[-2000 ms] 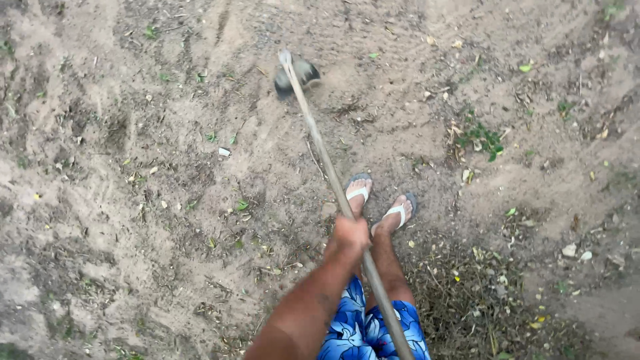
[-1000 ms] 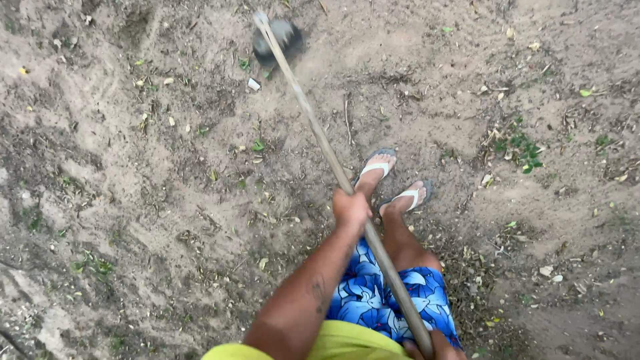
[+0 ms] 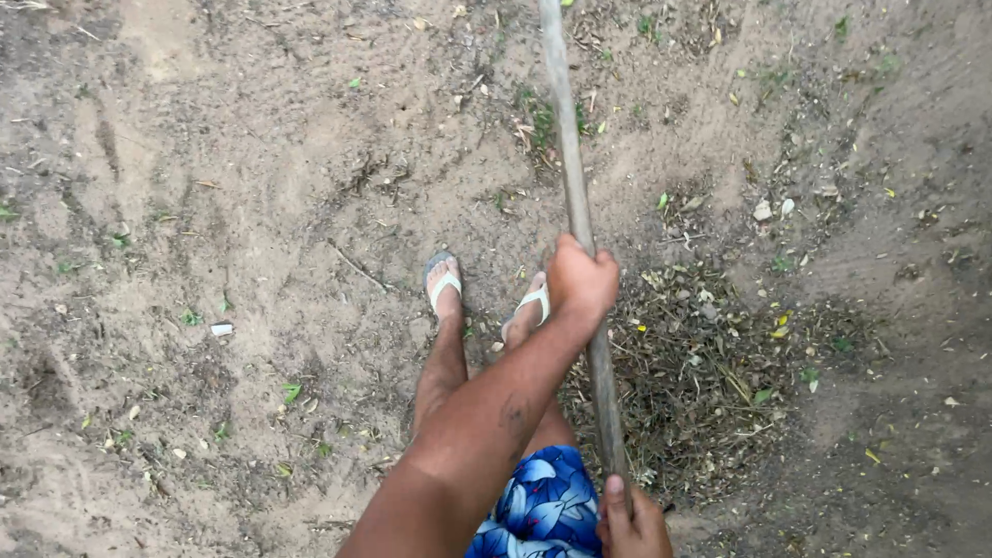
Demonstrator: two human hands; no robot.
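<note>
My left hand [image 3: 583, 277] is closed around the middle of a long wooden tool handle [image 3: 572, 147], with the left arm reaching across my legs. Lower down, near my blue patterned shorts, my right hand [image 3: 634, 523] grips the same handle close to its lower end, thumb lying along the wood. The handle runs nearly upright through the view and leaves at the top edge, so the tool's head is out of sight. A heap of dry leaves and twigs [image 3: 690, 387] lies on the ground to the right of the handle.
My feet in flip-flops [image 3: 445, 288] stand on bare sandy soil left of the handle. A small white scrap [image 3: 222, 329] lies at the left, a thin twig [image 3: 356, 267] near my feet, and a green weed patch [image 3: 545, 124] beyond them.
The handle has swung from leaning up-left to nearly upright, and the tool's dark head has left the view. Both hands have shifted right with it. The view has moved to the right.
</note>
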